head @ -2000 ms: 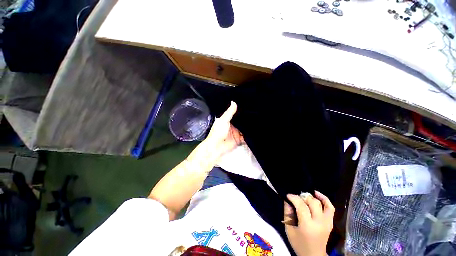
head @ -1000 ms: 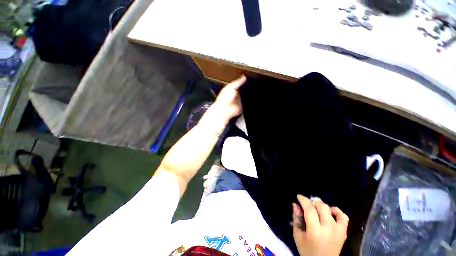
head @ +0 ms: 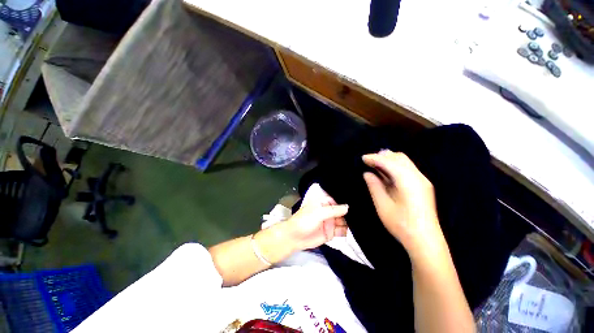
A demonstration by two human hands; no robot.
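Observation:
A large black garment (head: 449, 214) lies over my lap and reaches up against the table edge. A piece of its pale lining (head: 348, 246) shows near my left hand. My left hand (head: 320, 224) is at the garment's left edge, fingers curled on the cloth, thumb pointing right. My right hand (head: 398, 188) is above the middle of the garment, thumb and forefinger a little apart. A small dark thing shows inside its curled fingers, too unclear to name for certain.
The white table (head: 312, 29) carries a dark thread cone (head: 383, 16), scattered buttons (head: 535, 49) and a dark dish (head: 576, 26). A waste bin (head: 279, 140), grey fabric bin (head: 156, 84), blue crate (head: 58, 296) and office chair (head: 32, 195) stand left. A clear bag (head: 540, 306) lies right.
My right hand has moved up from the lower garment to its middle. My left hand has come down and nearer my body. The view has shifted, showing the waste bin fully and a blue crate.

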